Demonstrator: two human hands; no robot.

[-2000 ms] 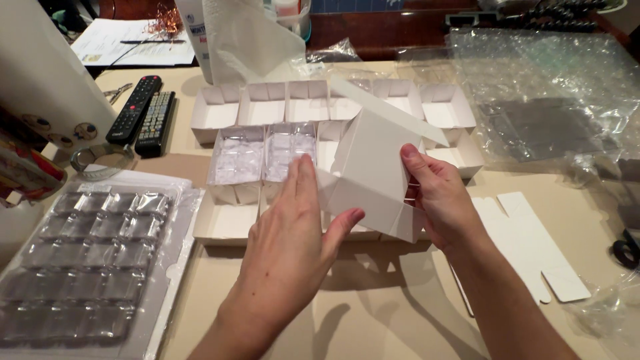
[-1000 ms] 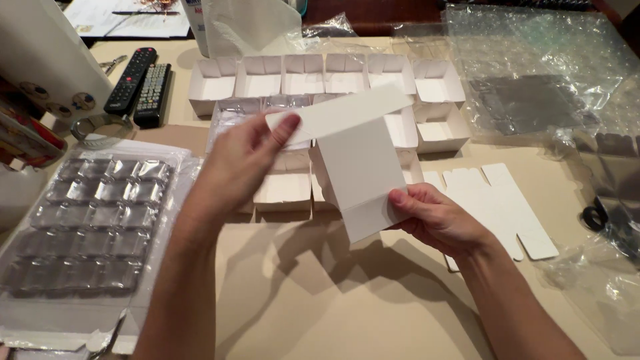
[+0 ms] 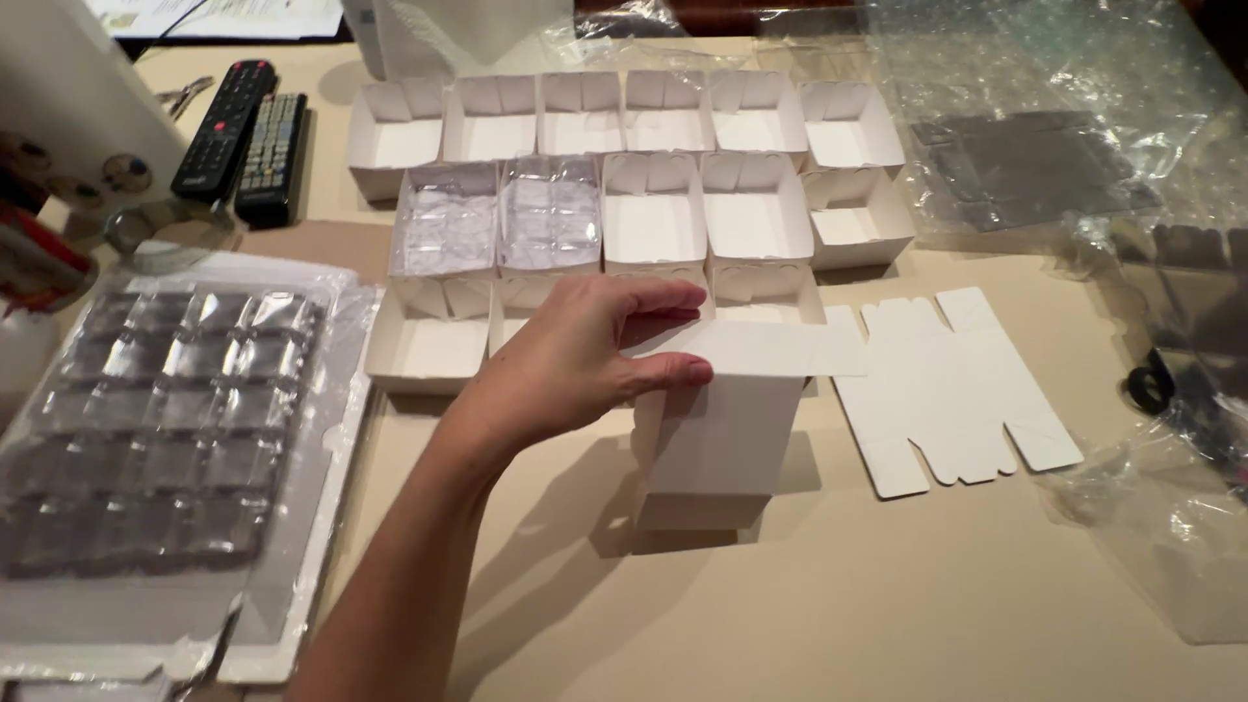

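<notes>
My left hand (image 3: pixel 595 361) grips the upper end of a partly folded white cardboard box (image 3: pixel 726 439), thumb on the near face and fingers behind. A long flap sticks out from it to the right. My right hand is out of view. Behind stand rows of small open white boxes (image 3: pixel 653 210); two in the middle row hold clear plastic inserts (image 3: pixel 551 219). One flat, unfolded white box blank (image 3: pixel 955 390), with slots cut in its ends, lies to the right of the held box.
Clear plastic trays with square cells (image 3: pixel 166 419) lie at the left. Two remote controls (image 3: pixel 224 127), scissors (image 3: pixel 185 96) and a roll of clear tape (image 3: pixel 171 234) are behind them. Clear plastic wrapping (image 3: pixel 1033 146) spreads over the right side, near a small black ring (image 3: pixel 1150 388).
Both hands were on the white box a second ago; my right hand has since let go and left the view. The box is now held by my left hand alone.
</notes>
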